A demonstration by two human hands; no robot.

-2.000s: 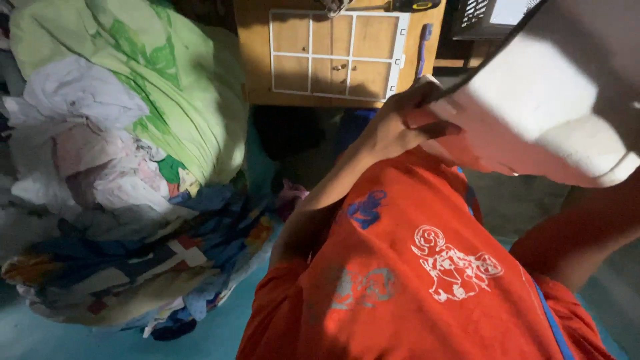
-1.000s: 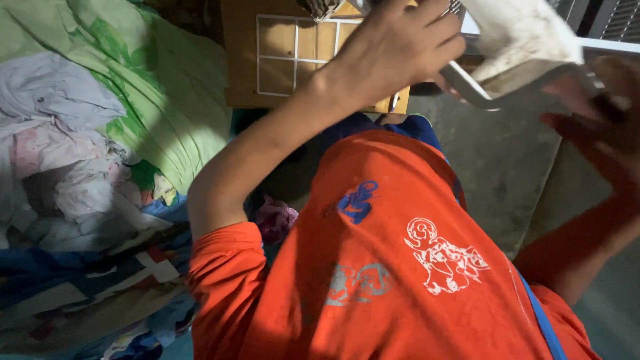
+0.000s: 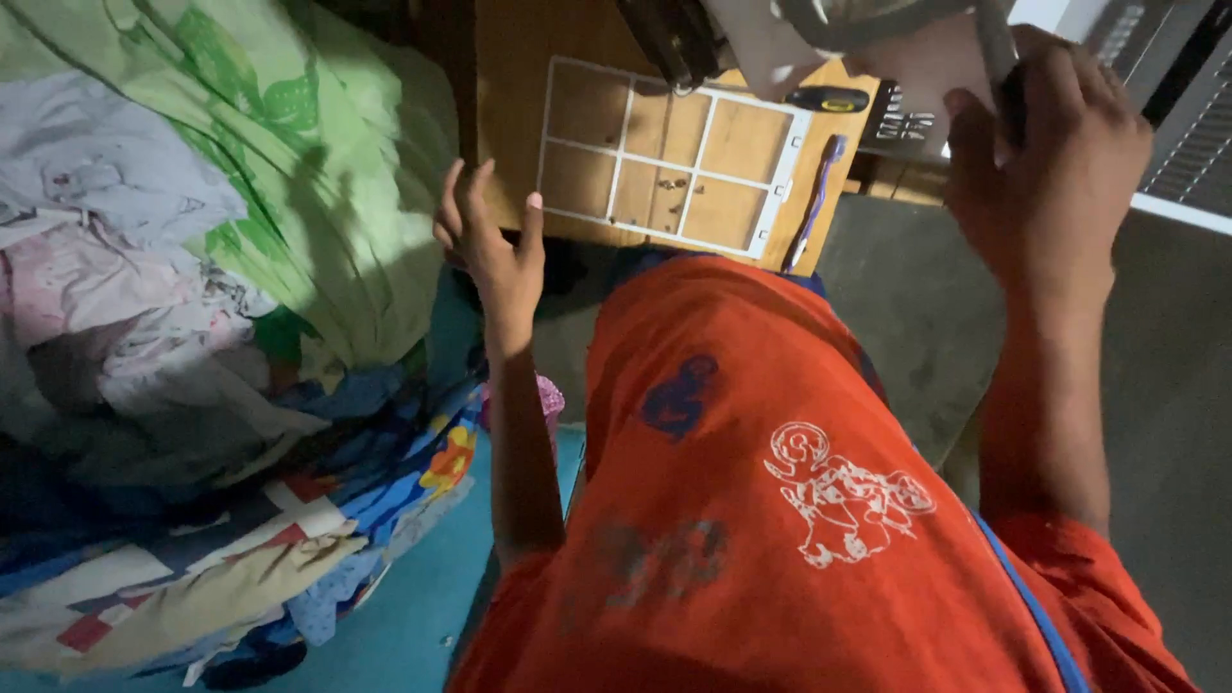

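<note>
My right hand (image 3: 1049, 164), at the upper right, grips the edge of a pale plastic housing (image 3: 866, 48) that the top of the view cuts off. My left hand (image 3: 496, 236) hangs in the air with its fingers apart, near the left edge of a wooden board (image 3: 510, 125). On that board lies a white plastic grid frame (image 3: 616, 159), with small screws (image 3: 674, 185) inside its outline. To the right of the frame are a purple toothbrush (image 3: 818, 197) and a black and yellow tool handle (image 3: 828, 99). A dark object (image 3: 674, 43), too unclear to name, is beside the housing.
Clothes (image 3: 96, 289) and a green patterned cloth (image 3: 356, 144) are heaped on the left, above a blue surface (image 3: 404, 577). A vented grey panel with a white edge (image 3: 1193, 144) is at the upper right. Grey floor (image 3: 905, 269) shows beyond the board.
My left hand has come off the pale housing and moved left, its fingers apart. The housing stays raised, now at my right hand. The grid frame shows more fully than one second ago.
</note>
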